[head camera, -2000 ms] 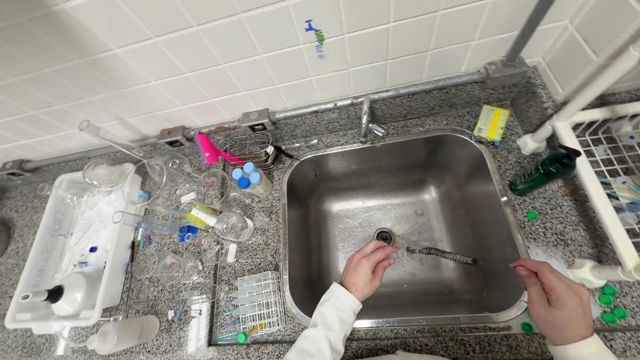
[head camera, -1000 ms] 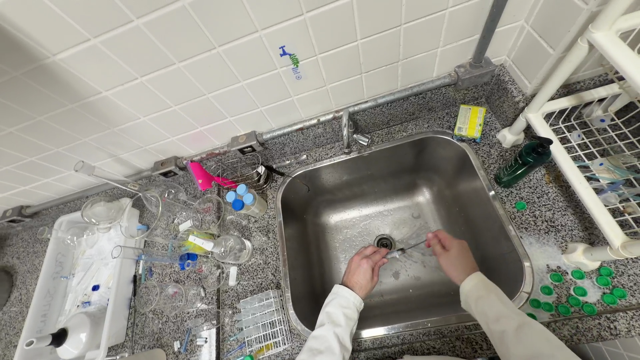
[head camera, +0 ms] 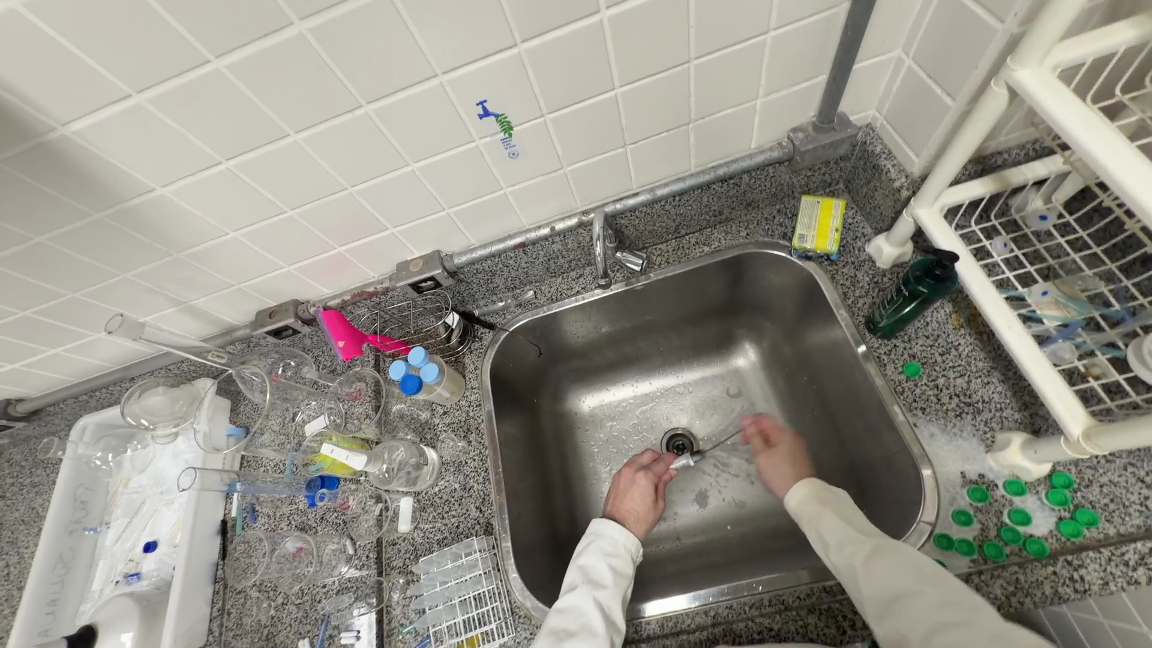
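Note:
Over the stainless steel sink (head camera: 684,342), my left hand (head camera: 637,493) holds a small clear tube (head camera: 687,460) close to the drain (head camera: 679,441). My right hand (head camera: 776,453), somewhat blurred, grips the wire handle of a thin brush (head camera: 723,442), whose other end meets the tube's mouth. The bristles cannot be made out. Water drops lie on the sink floor. A chrome faucet (head camera: 605,247) stands at the back rim. Both arms wear white sleeves.
Left of the sink are glassware (head camera: 396,463), blue-capped vials (head camera: 432,376), a white wire rack (head camera: 463,594) and a white plastic tray (head camera: 193,531). To the right are green caps (head camera: 1018,517) in foam, a dark green bottle (head camera: 913,292), a yellow box (head camera: 819,225) and a white shelf rack (head camera: 1008,315).
My right hand has moved from the sink's right rim to the middle of the sink, beside my left hand. The brush that lay over the sink, bristles visible, is now between both hands.

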